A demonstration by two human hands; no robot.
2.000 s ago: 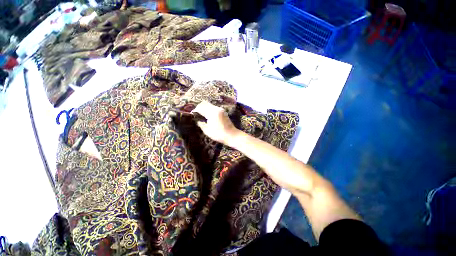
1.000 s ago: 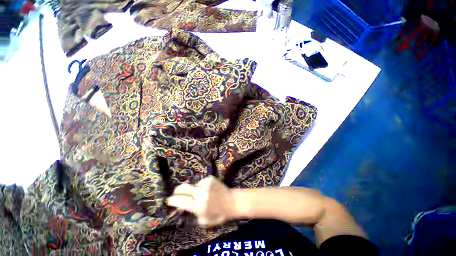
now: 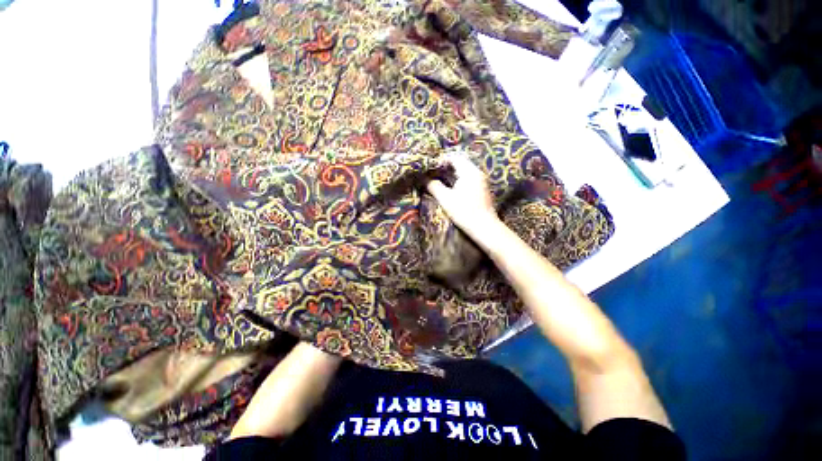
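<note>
A patterned jacket (image 3: 324, 216) in brown-black, red, gold and cream is spread over the white table in front of me. My right hand (image 3: 460, 191) grips a fold of the jacket right of its middle. Of my left arm only the forearm shows at the bottom; my left hand is hidden under the jacket's lower edge. Tan lining (image 3: 171, 383) shows at the lower left, where the fabric is turned up. A pale triangle (image 3: 258, 79) shows at the neck opening at the top.
Another patterned garment (image 3: 25, 270) is at the left edge, and a sleeve (image 3: 527, 25) lies at the top. Clear containers (image 3: 613, 49) and a tray with a black square item (image 3: 640, 142) are at the table's right corner. A blue crate (image 3: 712, 99) stands beyond on the blue floor.
My right hand has moved up and to the right and now grips a fold. My left forearm has come into view at the bottom. The jacket's lower part is lifted and shows lining.
</note>
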